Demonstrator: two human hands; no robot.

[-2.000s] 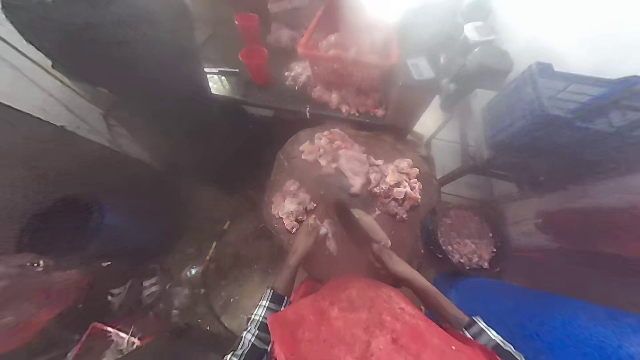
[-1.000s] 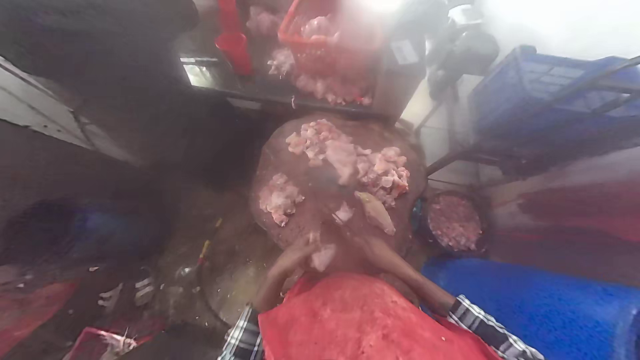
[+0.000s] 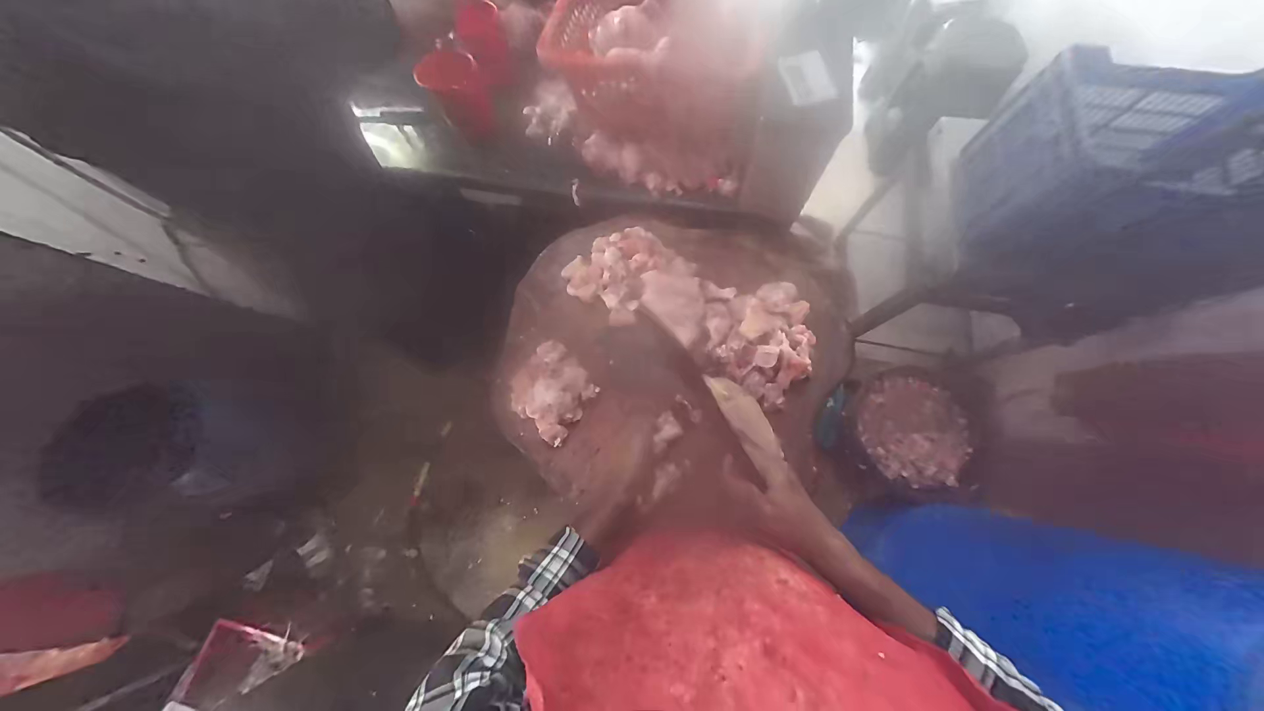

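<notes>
A broad round chopping block bears raw, pale pink meat pieces across its back and right, with a smaller heap at its left. My right hand is at the block's near right, on what looks like a large dark-bladed knife slanting up and left; haze blurs the blade. A pale, long piece lies along it, its nature unclear. My left hand, very blurred, is at the near edge beside small bits of meat; its fingers cannot be made out.
Behind the block, a red basket of meat and red cups stand on a dark counter. Blue crates are at upper right. A round container of meat and a blue surface lie to the right.
One second ago both hands were close together at the block's near edge, by a piece of meat. The dark blade shows more plainly now, pointing up and left. The view has shifted slightly.
</notes>
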